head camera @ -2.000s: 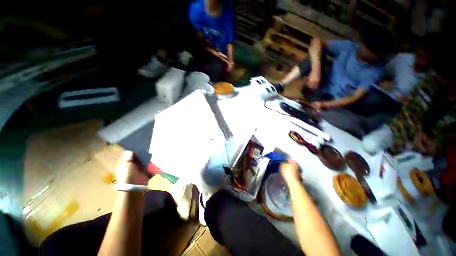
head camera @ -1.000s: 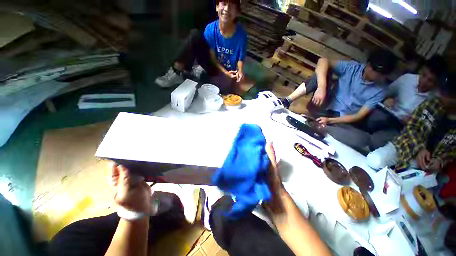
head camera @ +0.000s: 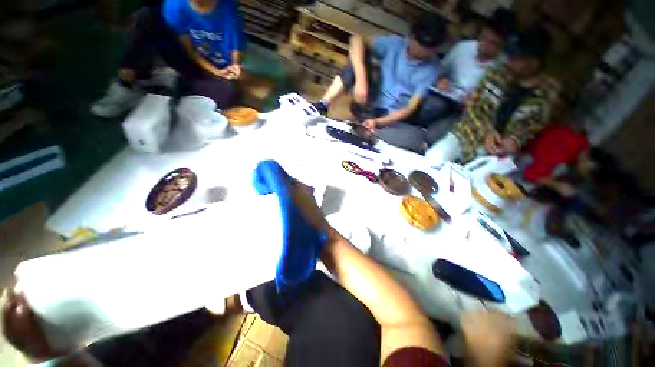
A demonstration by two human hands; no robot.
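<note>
A long white carton lies across the lower left, above my lap, its printing washed out by glare. My left hand holds its left end, dark and cut near the picture's edge. My right hand is at the right end, with the bright blue cloth in it. The cloth hangs over the carton's right end; my fingers are partly hidden behind it.
The white table holds a dark round bowl, orange-yellow tubs, dark brown dishes, a black glossy device and a small white box. Several people sit around it. Another hand shows blurred at lower right.
The view has swung right. The carton has moved lower left in the picture and tilted, showing a broad white face. The cloth has moved left and hangs at the carton's right end.
</note>
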